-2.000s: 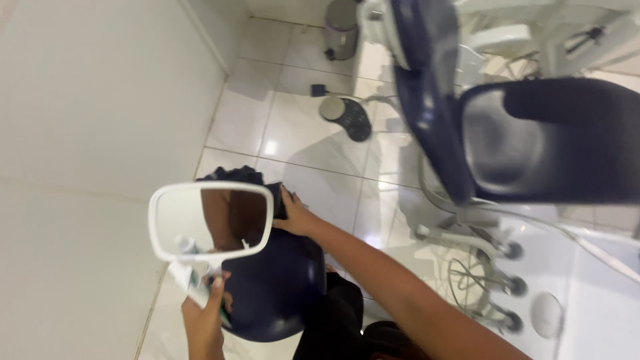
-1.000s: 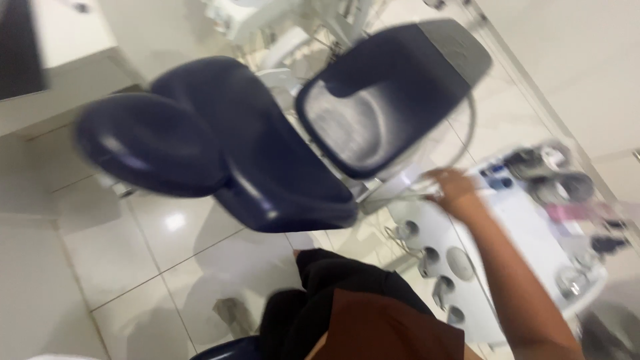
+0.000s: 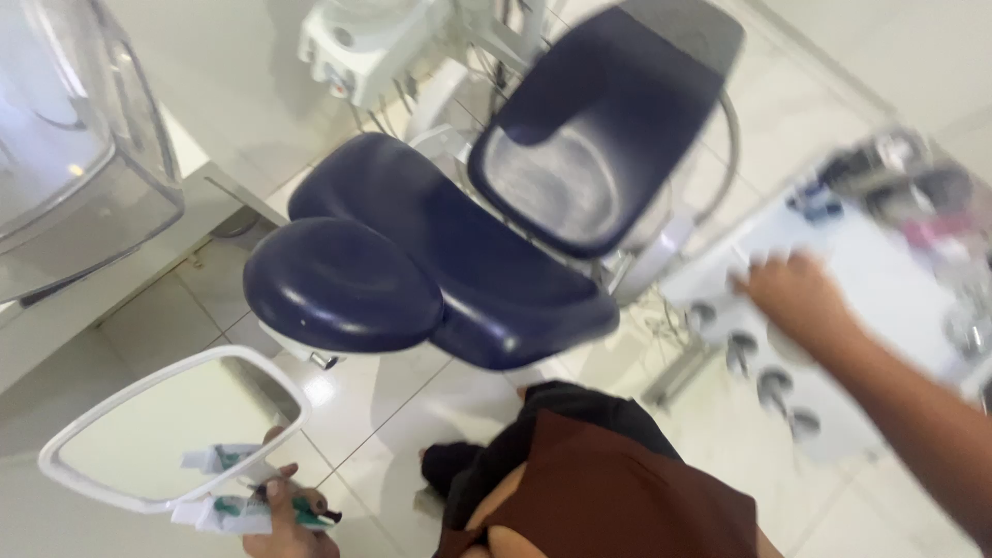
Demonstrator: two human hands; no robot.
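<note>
My left hand [image 3: 291, 511], at the lower left, is closed around a white-framed hand mirror [image 3: 306, 399] and a white and green tube [image 3: 232, 513], with a dark-tipped item beside the tube. The mirror's glass reflects the tube. Over a white tray table [image 3: 860, 271] at the right, my right hand [image 3: 790, 298] is blurred, its fingers curled. Whether it touches or holds anything there cannot be seen. Round metal holders [image 3: 773, 387] line the tray table's near edge, just below that hand.
A dark blue dental chair [image 3: 465, 256] spans the middle, its rounded headrest [image 3: 341, 287] toward the left. Blurred items, one pink [image 3: 938, 229], crowd the tray table's far side. A clear plastic case [image 3: 85, 155] stands on a white counter at upper left. A white dental unit [image 3: 372, 46] is behind.
The view has swung a lot. The mirror and tube in my left hand are back in view at the lower left. My right hand has moved from the chair's side to over the tray table.
</note>
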